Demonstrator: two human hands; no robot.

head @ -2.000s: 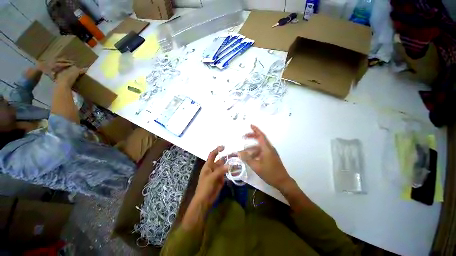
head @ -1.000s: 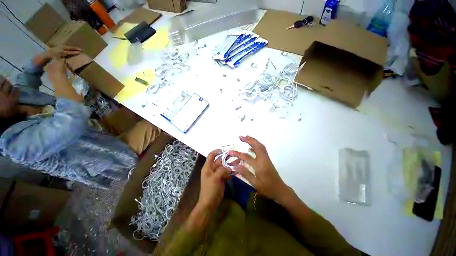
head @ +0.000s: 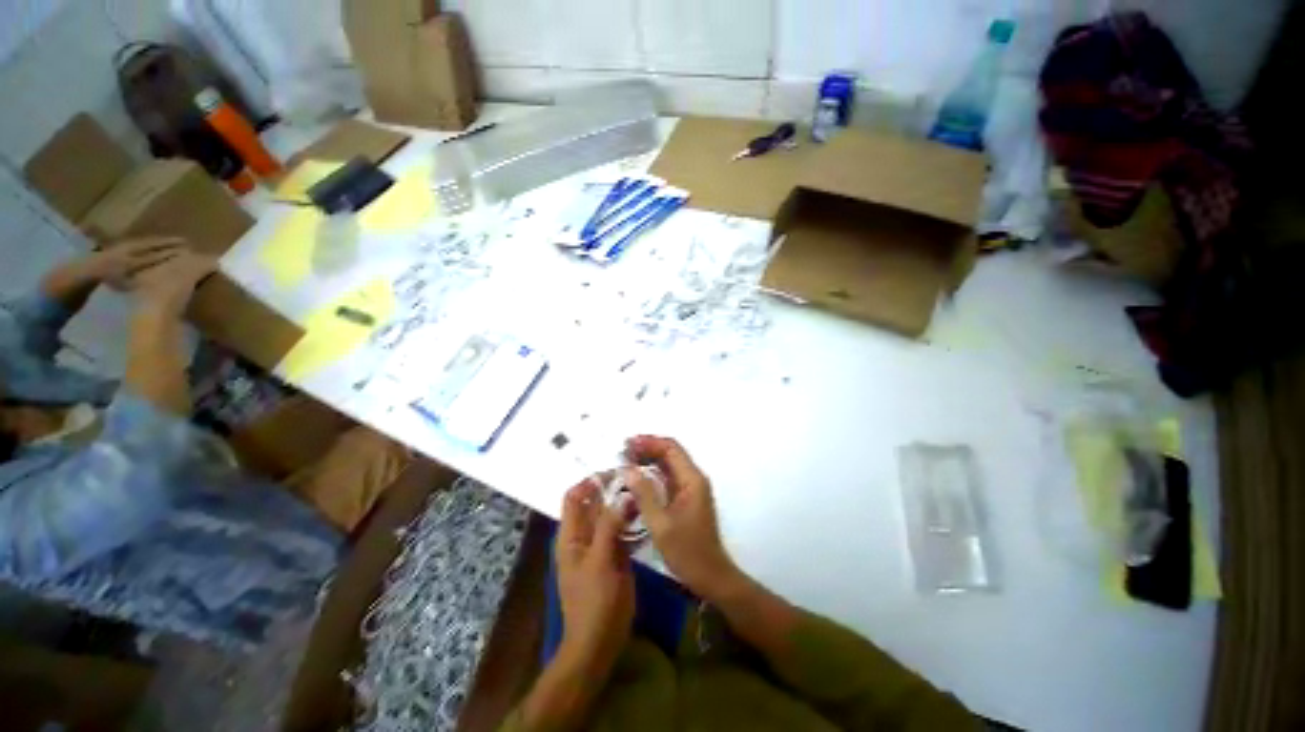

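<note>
A coiled white cable [head: 626, 493] is held between both my hands at the table's front edge, partly covered by my fingers. My left hand [head: 591, 551] grips its left side. My right hand [head: 684, 515] grips its right side, with fingers curled over the top. A white retail box [head: 484, 392] with blue edges lies flat on the table ahead and to the left. An empty clear blister tray [head: 946, 518] lies on the table to the right.
Loose white cables [head: 709, 300] lie mid-table. Packed boxes [head: 624, 218] with blue edges lie behind. An open brown carton [head: 876, 258] stands at back right. A black phone [head: 1159, 533] lies far right. A carton of coiled cables [head: 437, 615] is on the floor. Another person [head: 158, 472] sits at left.
The view has tilted up and shifted. My hands have closed in around the cable coil, with my right fingers now curled over it instead of spread.
</note>
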